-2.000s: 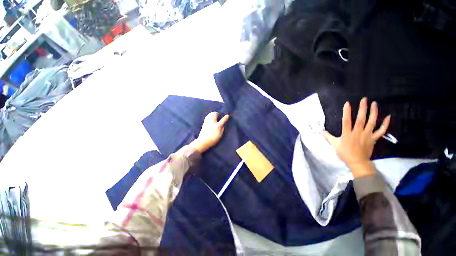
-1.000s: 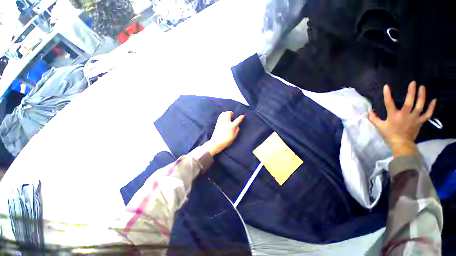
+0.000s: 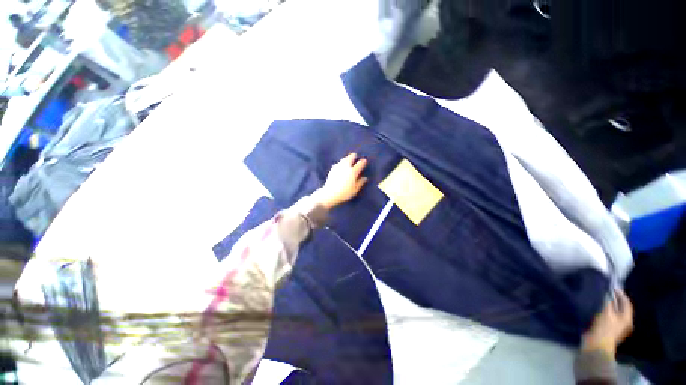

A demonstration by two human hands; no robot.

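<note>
A navy trouser panel (image 3: pixel 481 248) lies slanting across the table, over white cloth (image 3: pixel 549 203) that shows along its right side. My left hand (image 3: pixel 347 179) rests on the panel's upper part and pins it, fingers slightly apart. My right hand (image 3: pixel 611 323) is at the panel's lower right end, with its fingers closed on the cloth edge; the fingertips are blurred. A tan card template (image 3: pixel 411 192) lies on the panel, right of my left hand. A thin white stick, perhaps a pen (image 3: pixel 376 228), lies with its upper end touching the card.
The white table (image 3: pixel 173 195) curves away at left, with bunched grey cloth (image 3: pixel 75 162) beyond its edge. A narrow striped bundle (image 3: pixel 77 316) is at lower left. Dark cloth (image 3: pixel 481 45) lies at upper right, and a blue-and-white item (image 3: pixel 658 214) at the right.
My right hand has moved from the dark cloth down to the panel's lower right end and closed on it. The white cloth there is stretched longer. My left hand stays on the panel.
</note>
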